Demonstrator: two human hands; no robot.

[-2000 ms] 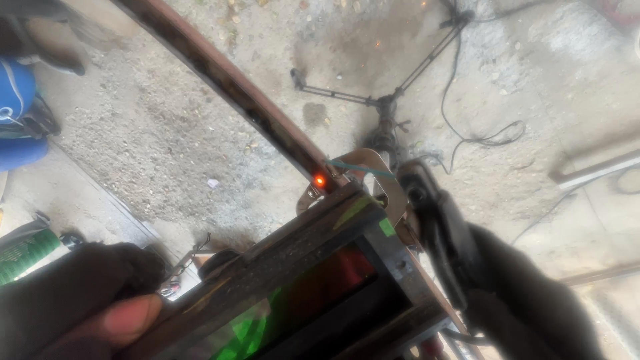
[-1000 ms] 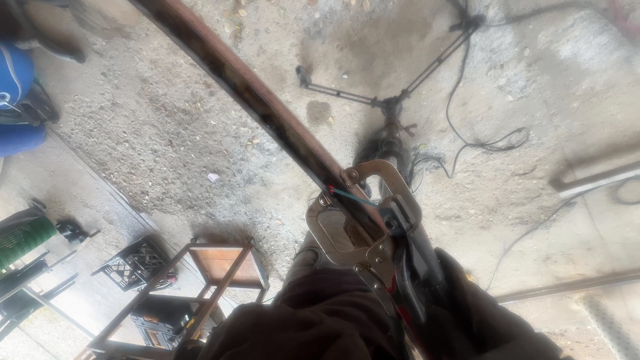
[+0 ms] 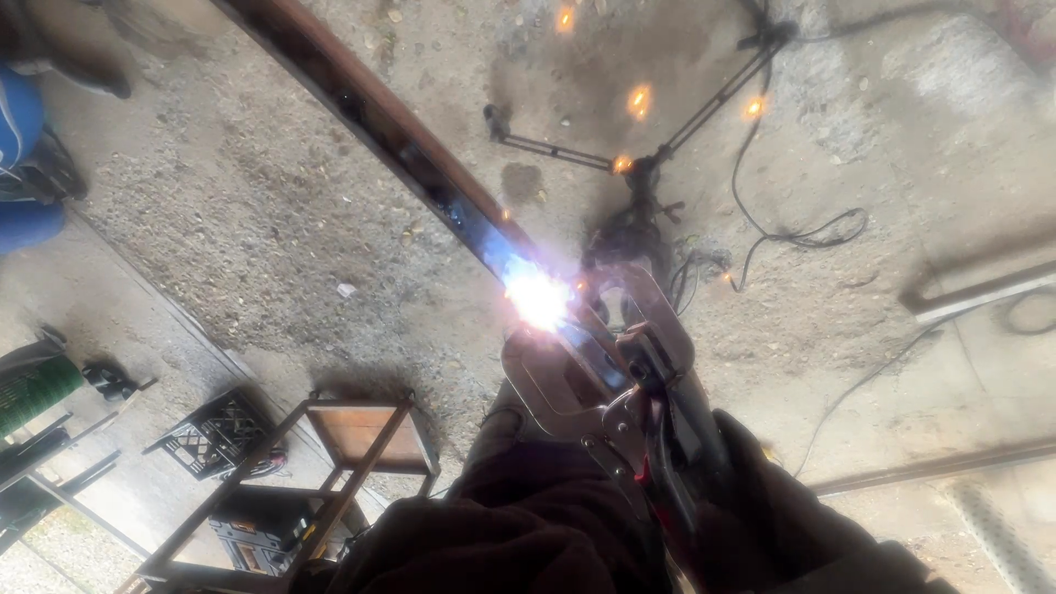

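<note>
A long rusty steel bar (image 3: 371, 115) runs from the upper left to a pair of C-clamp locking pliers (image 3: 553, 396), whose jaws sit around its near end. A bright welding arc (image 3: 540, 293) burns on the bar just beyond the clamp, and its glare hides the joint. My right hand (image 3: 742, 470), in a dark glove, closes on what looks like a black welding torch (image 3: 689, 421) beside the clamp's handles; the fingers are hard to make out. My left hand is not visible; dark clothing fills the bottom middle.
Orange sparks (image 3: 639, 101) fly over the concrete floor. A black tripod-like stand (image 3: 643, 177) and a loose cable (image 3: 742, 206) lie beyond the clamp. At lower left are a metal frame cart (image 3: 363, 462), a black crate (image 3: 216, 433) and a toolbox (image 3: 256, 528). Someone's shoe (image 3: 82, 49) shows at upper left.
The dark-windowed, framed object seen two seconds ago, with my left hand near it, has left the view. The arc and flying sparks have appeared since one second ago.
</note>
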